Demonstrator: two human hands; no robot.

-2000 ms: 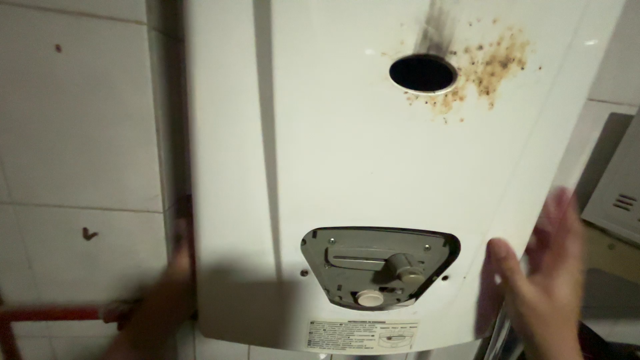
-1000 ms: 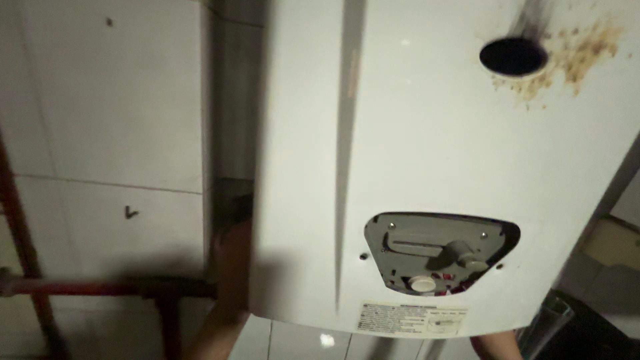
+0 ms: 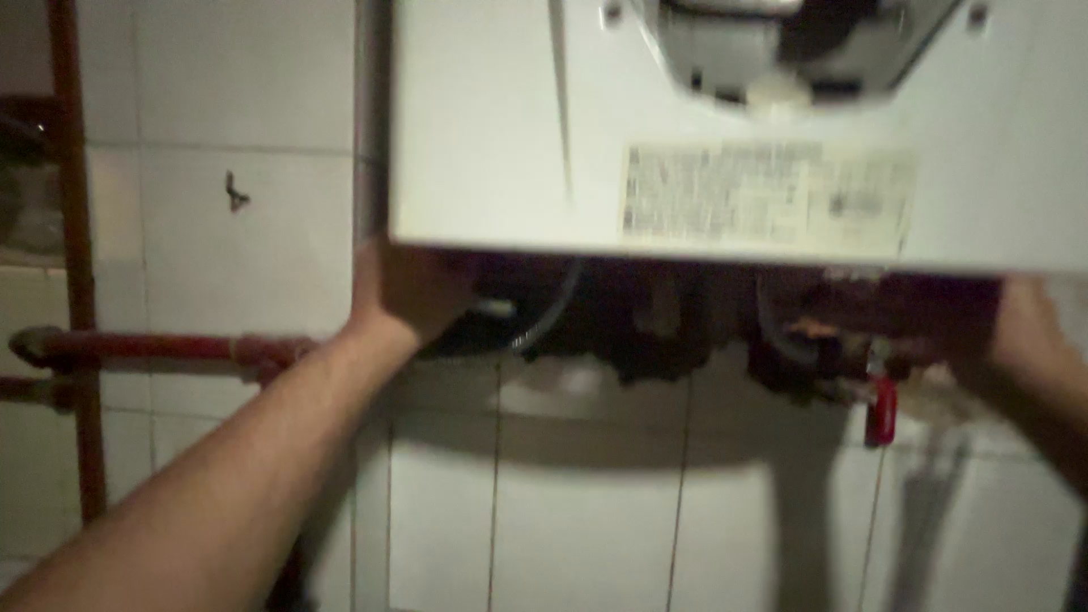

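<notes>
The white metal cover of a wall-mounted gas water heater (image 3: 493, 127) fills the upper middle and right, with a printed label (image 3: 765, 195) near its lower edge and a dark-rimmed control opening (image 3: 782, 51) above. My left hand (image 3: 416, 285) reaches under the cover's lower left corner, its fingers in shadow. At the lower right corner is my right hand (image 3: 1020, 319), blurred and partly hidden by the cover. Whether either hand grips the cover cannot be made out. A curved hose (image 3: 552, 310) and dark fittings show beneath the cover, between the hands.
A red-handled valve (image 3: 882, 412) hangs below the heater at right. Red pipes (image 3: 161, 347) run along the left, joined to a vertical pipe (image 3: 76, 255). Behind is a white tiled wall (image 3: 586, 518), with a dark mark on one tile.
Both hands have moved from the cover's sides to beneath its lower corners. The underside, hose and red-handled valve have come into view. The view has moved lower and closer.
</notes>
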